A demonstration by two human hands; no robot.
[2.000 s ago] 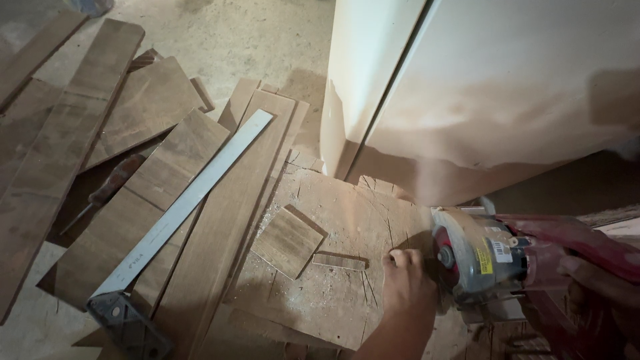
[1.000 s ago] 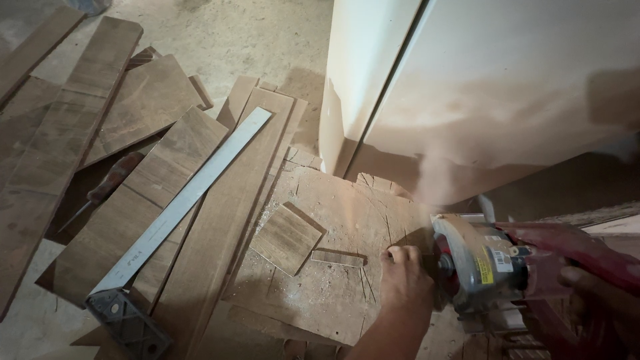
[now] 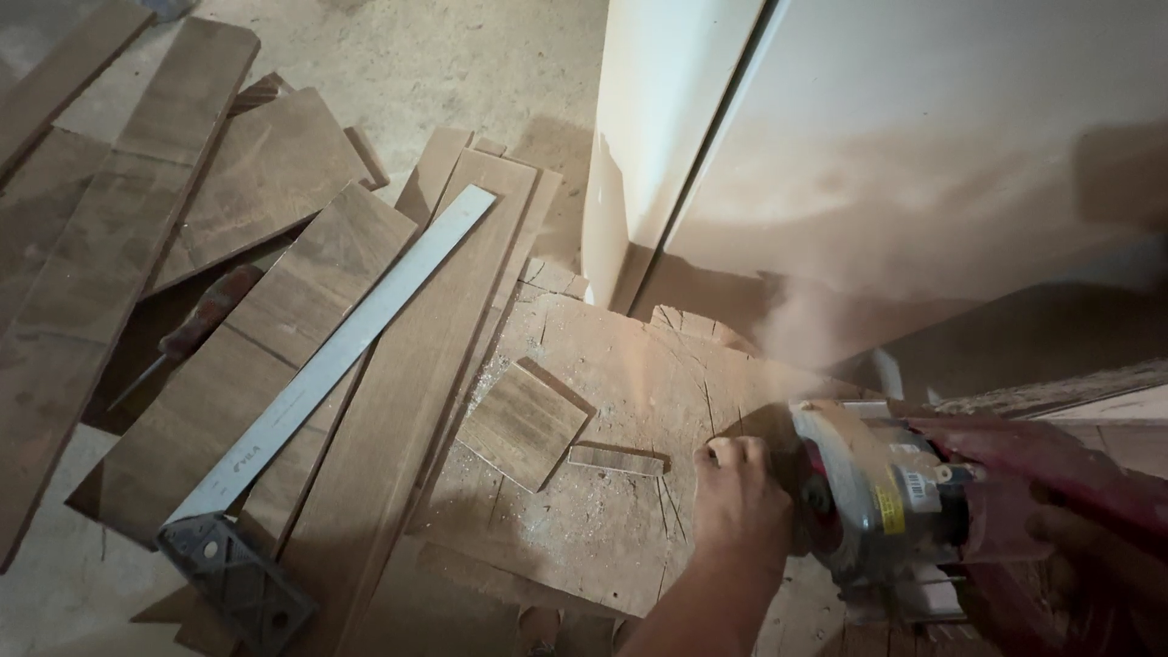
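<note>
My left hand (image 3: 744,497) rests with curled fingers at the right of a scored wooden work board (image 3: 630,365), just left of the blade of a red and grey circular saw (image 3: 876,493). What lies under its fingers is hidden. At the right edge, in shadow, my right hand (image 3: 1086,557) is closed around the saw's red handle. Dust hangs in the air above the saw. A square wooden offcut (image 3: 525,424) and a narrow wooden strip (image 3: 618,459) lie on the board to the left of my left hand, with sawdust around them.
A metal try square (image 3: 338,356) lies across wooden planks (image 3: 438,365) on the left. A screwdriver (image 3: 205,315) sits between planks farther left. More boards (image 3: 137,201) lie on the concrete floor (image 3: 401,64). A pale panel (image 3: 912,137) stands upright behind the saw.
The dust cloud above the saw looks larger than two seconds ago. The saw and my left hand have stayed nearly in place.
</note>
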